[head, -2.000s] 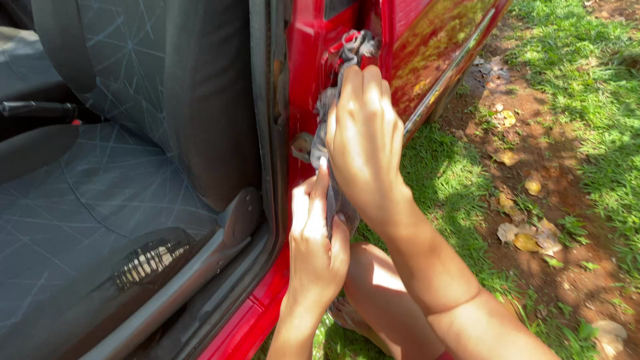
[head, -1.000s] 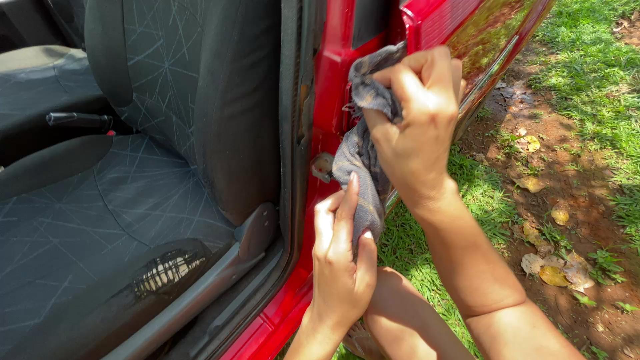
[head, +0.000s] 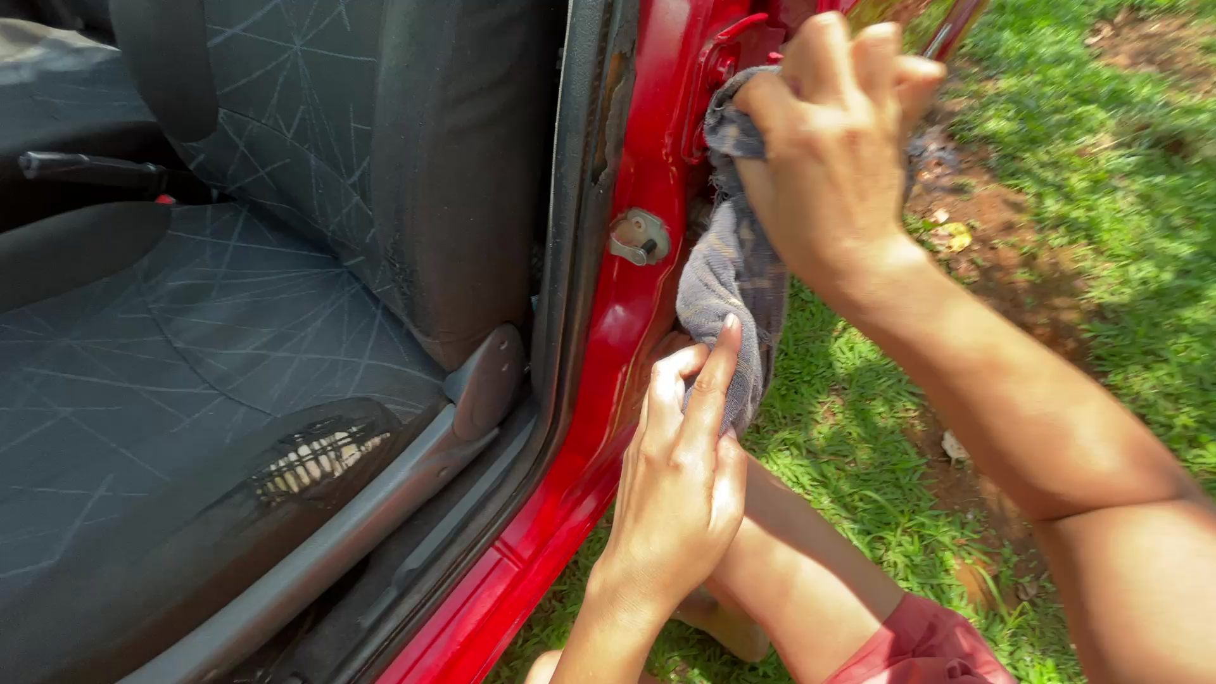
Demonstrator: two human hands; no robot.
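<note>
My right hand (head: 831,142) grips the upper end of a grey cloth (head: 727,275) beside the red door pillar of a car (head: 617,323). From there the cloth hangs down along the pillar's outer edge. Lower down, my left hand (head: 684,465) pinches the cloth's lower end, with its index finger stretched along the fabric. Left of the cloth, a metal door striker (head: 639,237) is fixed to the pillar. A red metal part (head: 724,66) of the pillar shows just left of my right hand.
A dark patterned car seat (head: 275,285) with a torn side bolster (head: 323,461) fills the left. A black rubber door seal (head: 570,228) edges the opening. My bent leg (head: 807,560) is below my hands. Grass (head: 1121,190) and bare soil lie at the right.
The striker, partly covered by the cloth two seconds ago, now shows fully. The cloth hangs more stretched out between my hands than it did then. The view has shifted.
</note>
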